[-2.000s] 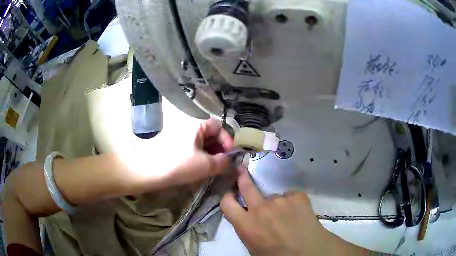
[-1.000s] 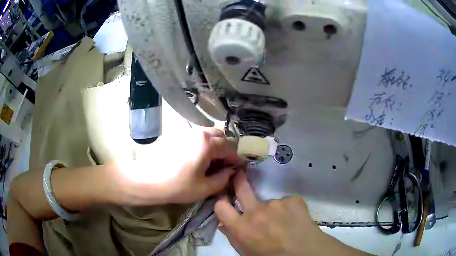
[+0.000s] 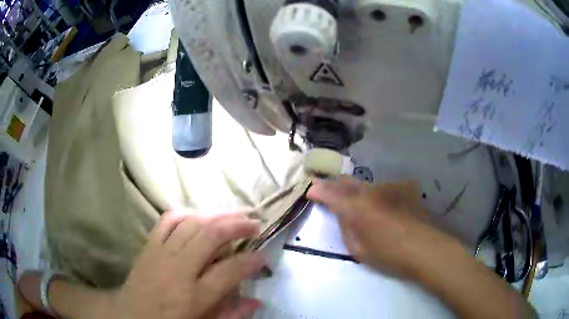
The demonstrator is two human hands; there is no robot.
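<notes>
The khaki trouser cloth (image 3: 84,162) lies heaped left of the needle, brightly lit near the lamp. Its folded waistband edge (image 3: 284,209) runs diagonally up to the needle area under the cream knob (image 3: 323,162). My left hand (image 3: 193,268) lies on the cloth at the lower centre, fingers spread over the folded edge; whether it pinches the cloth is not clear. My right hand (image 3: 374,218) is blurred, its fingertips at the edge just below the cream knob. The needle tip is hidden.
The white lockstitch machine head (image 3: 387,75) fills the top. The dark lamp (image 3: 192,106) hangs left of the needle. Scissors (image 3: 515,243) and an orange-brown handle (image 3: 530,280) lie right. A note sheet (image 3: 505,93) is stuck on the machine.
My left hand has moved from the needle down and left onto the cloth, and its fingers have spread. My right hand has moved up and right to the needle area. The view has shifted slightly.
</notes>
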